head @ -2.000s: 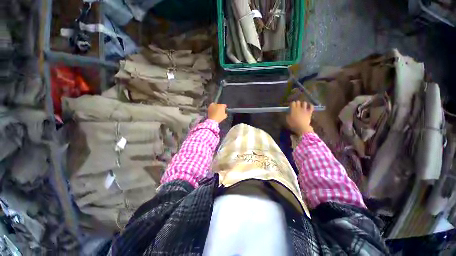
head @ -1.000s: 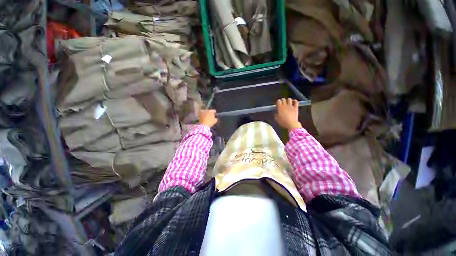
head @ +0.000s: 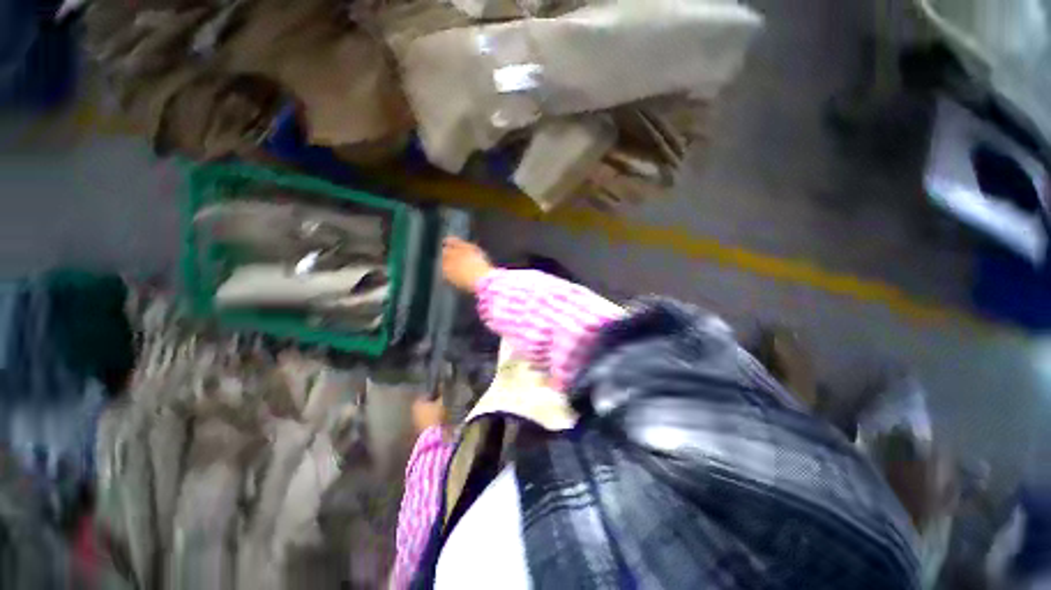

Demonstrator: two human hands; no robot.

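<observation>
The green crate (head: pixel 403 277) is left of the middle of the view, with beige cut-piece bundles (head: pixel 277 288) and a white ticket inside. The grey trolley handle (head: pixel 447 317) runs up and down the picture at the crate's near side. My right hand (head: pixel 464 264) is closed round its upper end. My left hand (head: pixel 428 413) is at its lower end, small and blurred, and looks closed round it. The trolley frame under the crate is mostly hidden.
Beige bundles with white tags (head: pixel 576 63) are piled at the top, beyond a yellow floor line (head: pixel 738 259). More beige bundles (head: pixel 219 449) stand at the lower left. Dark cloth (head: pixel 87 328) is at the left edge. A white and black object (head: pixel 985 179) is at the upper right.
The view has swung round, so the crate now lies to the left instead of at the top. The bundle piles have shifted around it. Both hands have stayed at the handle.
</observation>
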